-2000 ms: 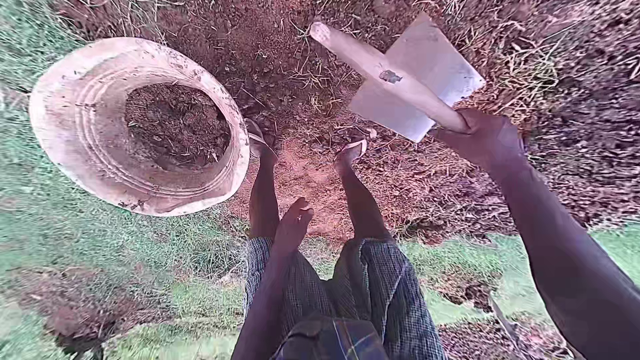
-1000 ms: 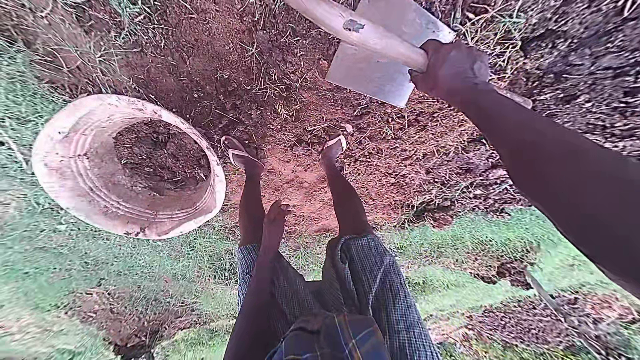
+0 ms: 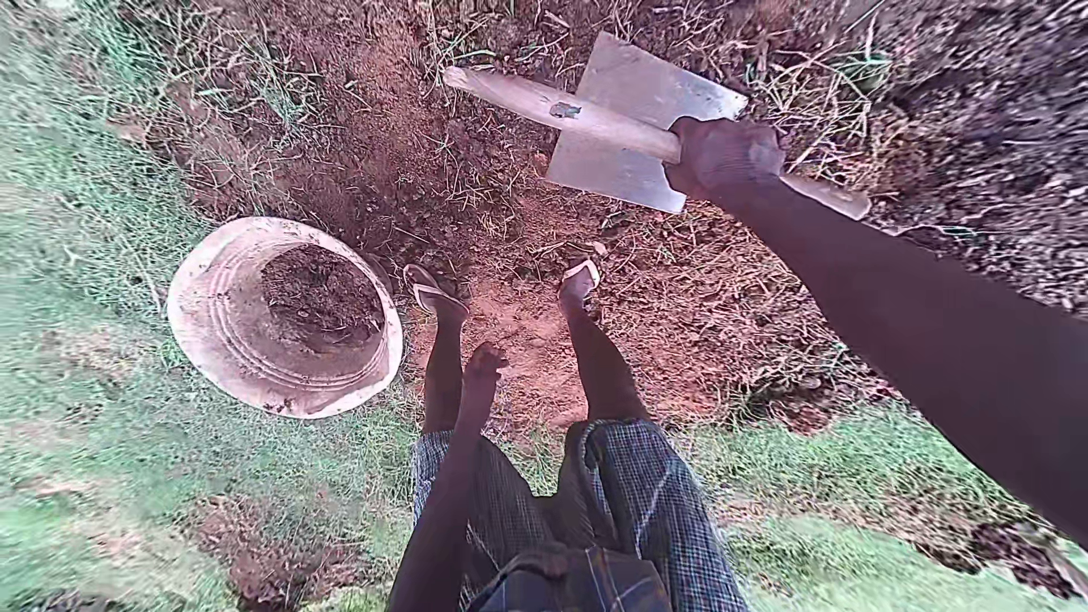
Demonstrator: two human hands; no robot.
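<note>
My right hand [image 3: 727,157] is closed around the wooden handle of a hoe [image 3: 625,132], which has a flat, square metal blade. The tool is held up over the ground at the upper right, its thick handle end pointing left and its other end showing past my wrist. My left hand [image 3: 486,361] hangs over my left shin with its fingers curled, and nothing can be seen in it. To its left a pale, dirt-stained basin [image 3: 229,340] stands on the grass. Dark soil [image 3: 321,293] lies in the bottom of the basin.
My feet, in flip-flops [image 3: 583,274], stand on reddish soil strewn with dry grass. Dug dark earth [image 3: 374,195] and grass tufts lie ahead. Rough dark ground [image 3: 1003,144] spans the upper right. Green grass [image 3: 85,408] grows to the left and behind my legs.
The hoe was higher in the view one second ago, with its handle end and blade cut off by the top edge; now both show fully. My right hand still grips it. The view has shifted.
</note>
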